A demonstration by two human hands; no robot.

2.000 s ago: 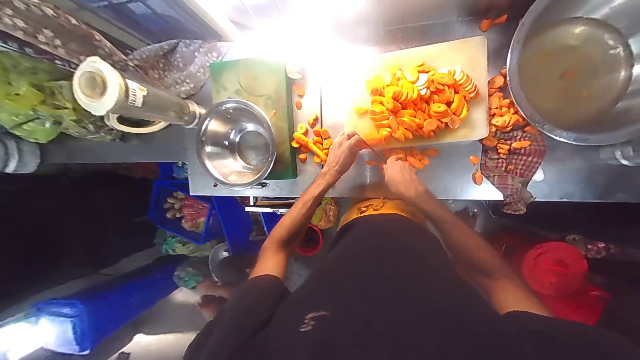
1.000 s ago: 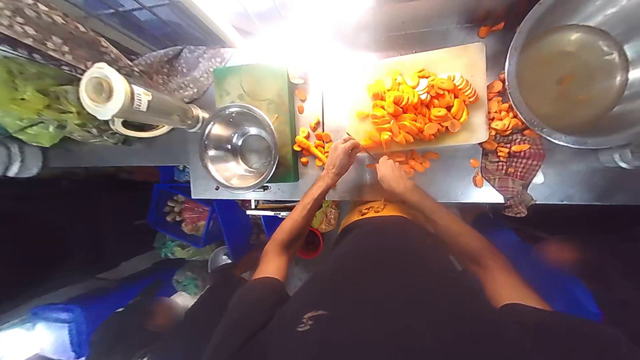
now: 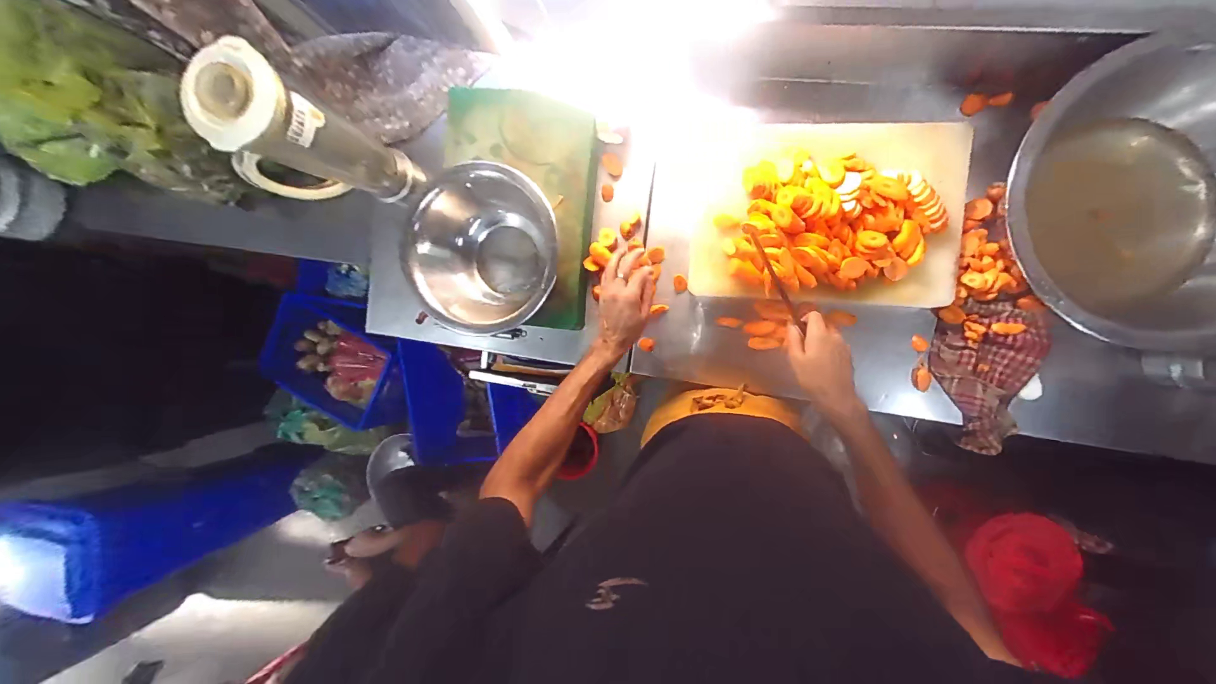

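A white cutting board (image 3: 950, 190) on the steel counter bears a heap of sliced carrots (image 3: 826, 228). My right hand (image 3: 819, 356) holds a knife (image 3: 771, 271) by its handle, the blade reaching over the board's near edge toward the slices. Several slices lie on the counter beside that hand. To the left, my left hand (image 3: 627, 299) rests with bent fingers on a small pile of carrot pieces (image 3: 601, 252), next to a green cutting board (image 3: 570, 190). Whether its fingers grip a piece cannot be told. A steel bowl (image 3: 442, 285) sits partly on the green board.
A large metal basin (image 3: 1035, 294) with cloudy water stands at the right, near a checked cloth (image 3: 988, 366) and more carrot pieces. A blender jug (image 3: 332, 142) lies in view at the left. Blue crates (image 3: 285, 351) and a red stool-like object (image 3: 1026, 560) are below counter level.
My left hand has moved left, from the near edge of the white board to the carrot pieces beside the green board. My right hand has moved a little right with the knife.
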